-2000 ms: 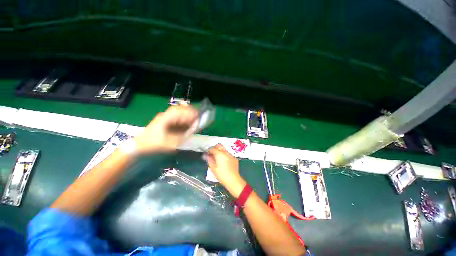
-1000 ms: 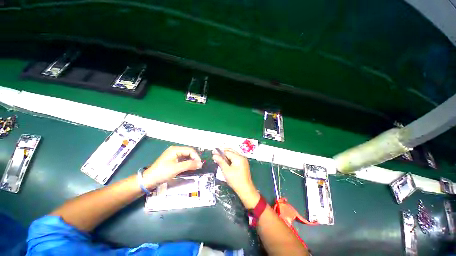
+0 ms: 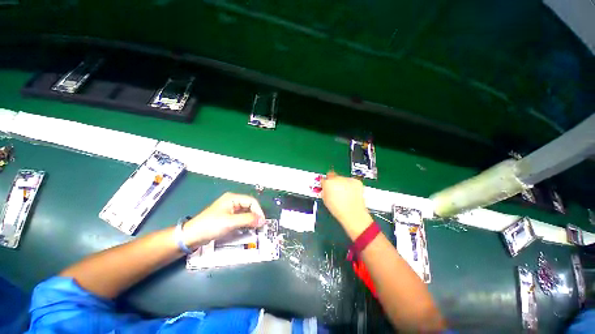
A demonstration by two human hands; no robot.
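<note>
A white phone housing with an orange flex lies on the dark green mat in front of me. My left hand is over its upper edge with thumb and fingers curled together; whether it holds anything small cannot be told. My right hand is at the white strip, its fingertips at the small red heap; what is between them is hidden. A small white square sheet with a black upper part lies between my hands.
Other housings lie left and right. Clear scraps lie right of the work. The red air gun is partly under my right forearm. Phones sit on the belt beyond the white strip. A taped post slants in at right.
My right hand has moved right and forward from beside my left hand to the red heap, uncovering the white and black sheet. My left hand stays near the housing, slightly lower.
</note>
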